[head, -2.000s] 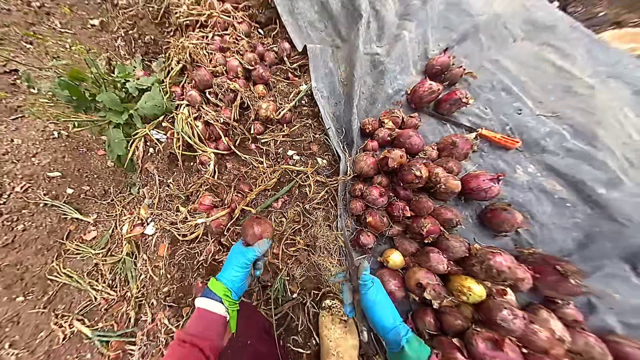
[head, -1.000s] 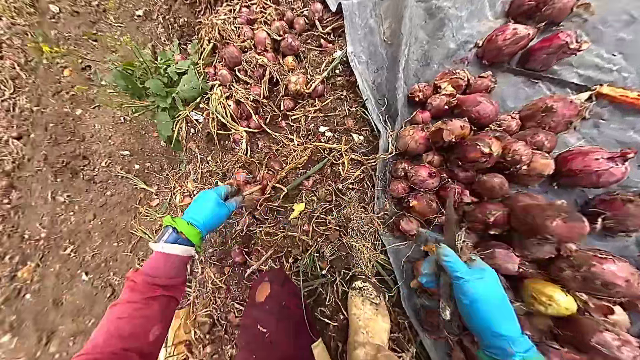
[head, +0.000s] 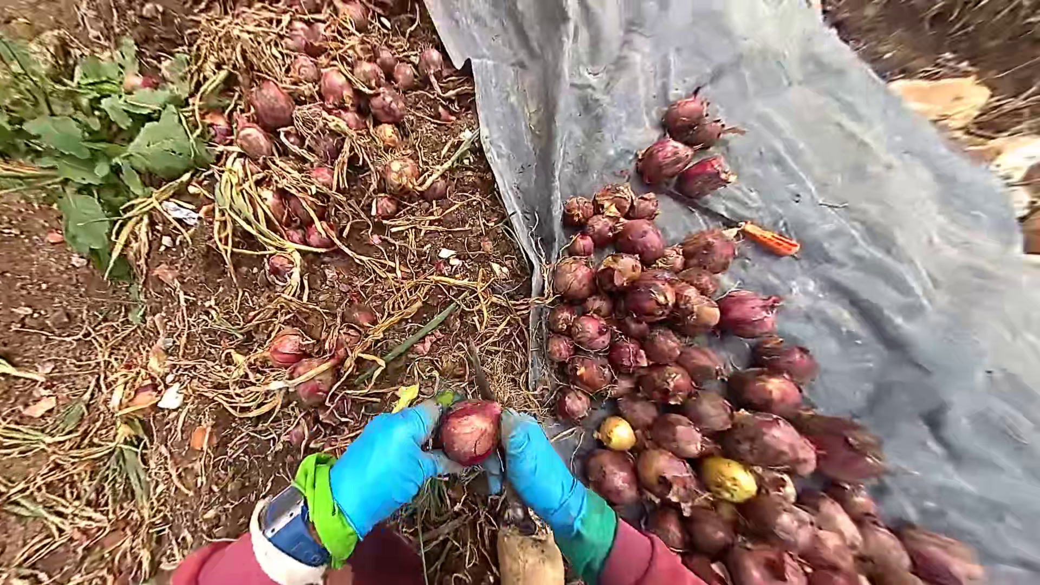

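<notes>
A red onion [head: 470, 432] is gripped in my blue-gloved left hand [head: 388, 463], low in the middle of the view. My right hand [head: 540, 467], also gloved in blue, is at the onion's right side and holds a dark blade [head: 481, 372] that points up past the onion; its handle is hidden by the fingers. Many harvested red onions [head: 650, 296] lie on the grey plastic sheet [head: 877, 244] to the right, with a yellow onion [head: 728, 479] among them. More red onions [head: 337, 89] with dry leaves lie on the soil at the upper left.
An orange-handled tool [head: 769, 239] rests on the sheet beside the onions. A leafy green plant [head: 114, 146] grows at the far left. A boot [head: 530, 559] shows at the bottom edge. Pale stones [head: 942, 99] lie beyond the sheet at the upper right.
My left hand was down among the onions on the soil and now holds a red onion. My right hand has come from over the pile on the sheet to meet it.
</notes>
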